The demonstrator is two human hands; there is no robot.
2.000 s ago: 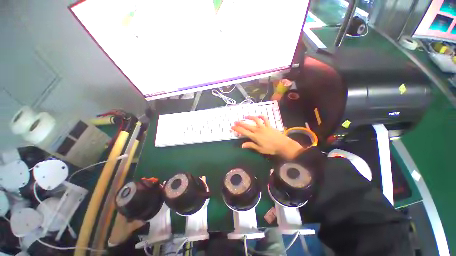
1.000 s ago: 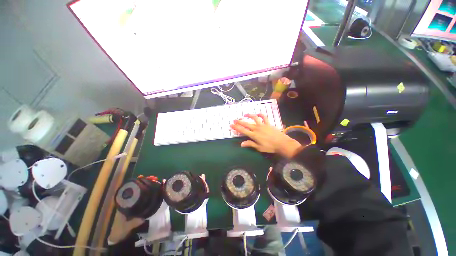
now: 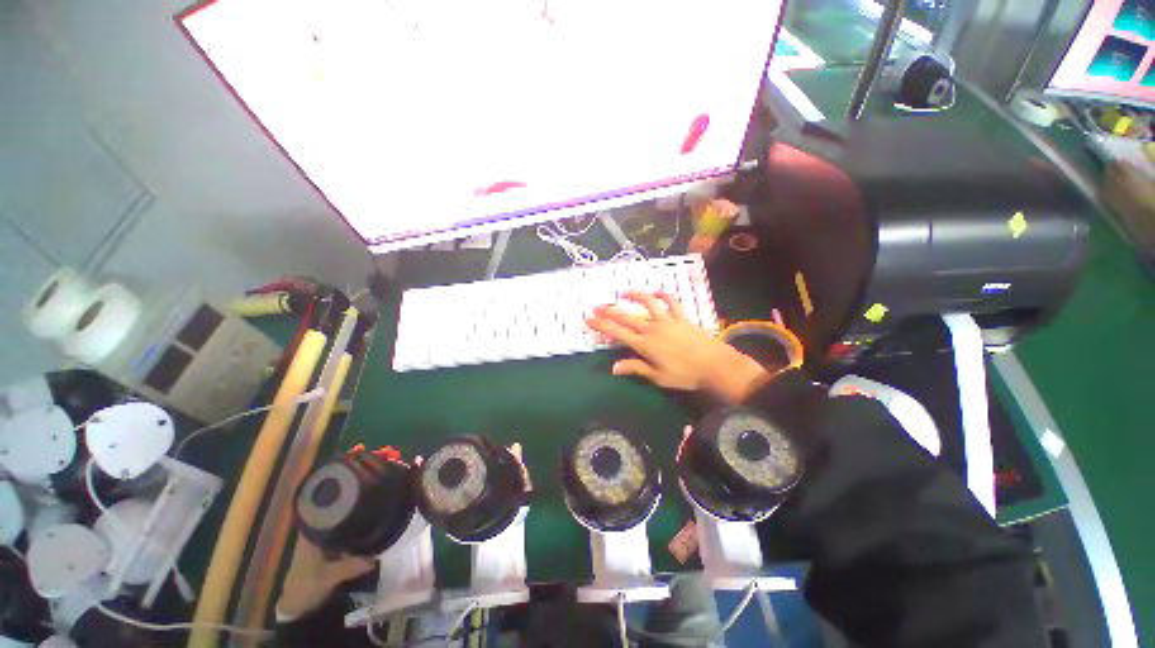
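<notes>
Several bullet security cameras stand in a row along the bench's front edge, black fronts up on white arms, such as the one right of centre (image 3: pixel 609 475). The leftmost camera (image 3: pixel 348 504) leans left. My left hand (image 3: pixel 317 580) is around it, mostly hidden behind its black body, with reddish fingertips showing at its top. My right hand (image 3: pixel 669 344) lies palm down with fingers apart on the right part of the white keyboard (image 3: pixel 507 323). My right forearm in a dark sleeve passes behind the rightmost camera (image 3: pixel 747 462). The monitor (image 3: pixel 507 101) is bright white with small red marks.
A black rounded machine (image 3: pixel 963 241) stands right of the monitor. An orange-yellow tape roll (image 3: pixel 792 344) and a white mouse (image 3: pixel 902 411) lie beside my right arm. Long yellow strips (image 3: pixel 272 456) and piled white camera parts (image 3: pixel 127 437) are at left. Another person's hand (image 3: pixel 1127 196) shows at the right edge.
The camera faces have gone from pinkish to paler, with LED dots clearer. Red marks have appeared on the monitor. Another person's hand has come in at the right edge. My hands have barely moved.
</notes>
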